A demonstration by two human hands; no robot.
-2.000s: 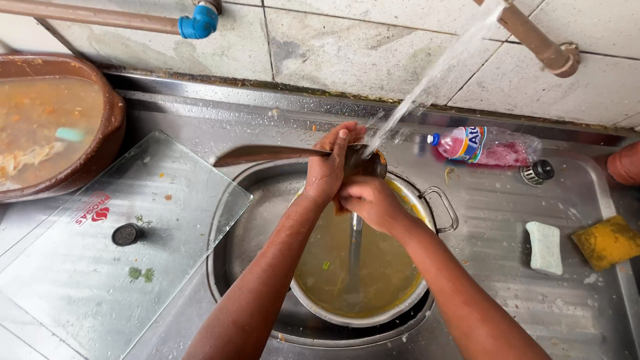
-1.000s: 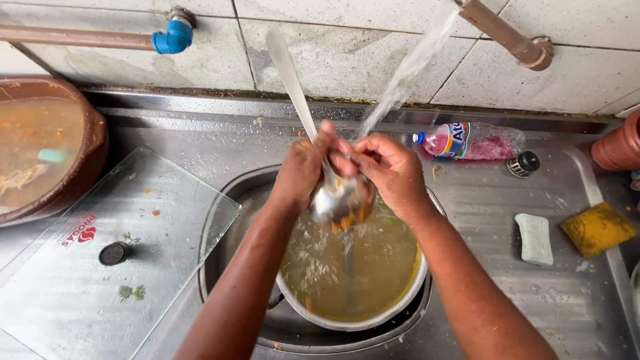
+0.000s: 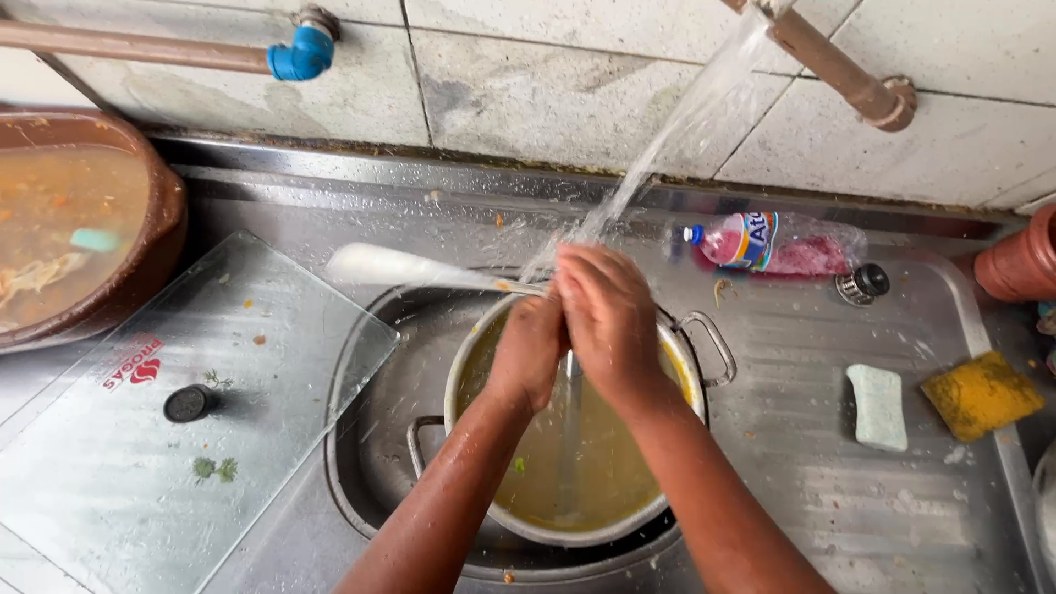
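My left hand [image 3: 532, 342] grips a metal serving spoon [image 3: 412, 268] near its bowl end; the blurred handle points left. My right hand [image 3: 606, 318] is pressed against the spoon's head, which the hands hide. Water [image 3: 652, 157] pours from a brown wall pipe [image 3: 841, 70] onto the hands. Beneath them, a metal pot [image 3: 577, 535] with loop handles sits in the oval sink basin [image 3: 375, 445], holding cloudy yellowish water.
A glass panel [image 3: 272, 330] with a black knob [image 3: 190, 403] lies left, beside a brown bowl [image 3: 157, 223] of murky water. On the right are a plastic bottle [image 3: 813, 245], a metal strainer-like piece [image 3: 862, 285], a pale soap bar [image 3: 879, 407] and a yellow sponge [image 3: 982, 396].
The spoon's handle, which pointed up toward the wall a second ago, now points left. My right hand has closed over the spoon's head, and its bowl is no longer visible.
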